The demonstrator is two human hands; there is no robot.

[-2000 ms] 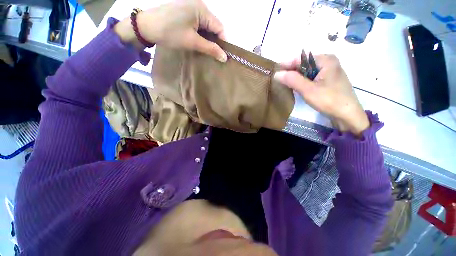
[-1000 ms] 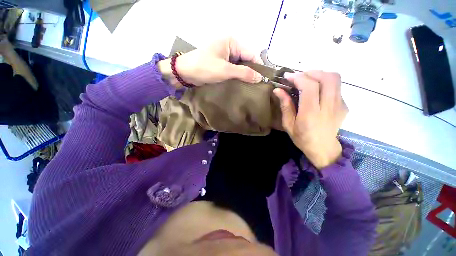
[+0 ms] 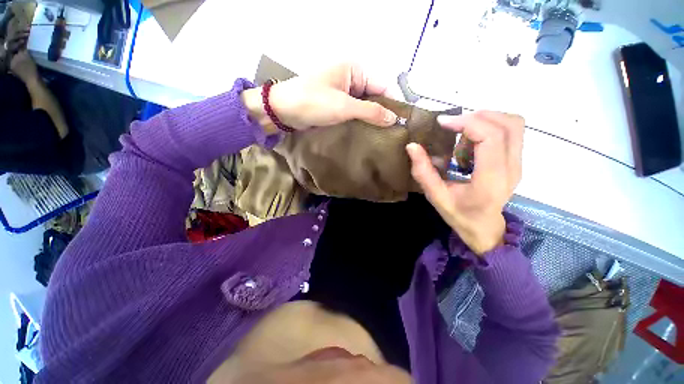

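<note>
A khaki-brown cloth piece (image 3: 341, 161) with soft folds is held over the front edge of the white table. My left hand (image 3: 322, 97) grips its upper edge, the thumb beside a small visible bit of silvery zipper (image 3: 402, 121). My right hand (image 3: 480, 165) is at the cloth's right end, thumb on the cloth and index finger at the upper corner, with a gap between them. A small dark object with a glint shows between the right fingers; I cannot tell what it is.
A phone (image 3: 646, 109) lies on the white table (image 3: 525, 97) at right. A grey machine part (image 3: 556, 39) is at the back. Crumpled khaki cloth (image 3: 262, 187) lies below left. A red stool (image 3: 664, 319) is lower right. Another person's arm (image 3: 37, 90) shows at far left.
Both hands have moved closer together along the cloth since the first frame, and most of the zipper is now covered. The snips seen earlier in my right hand no longer show clearly. Its thumb and index finger have spread.
</note>
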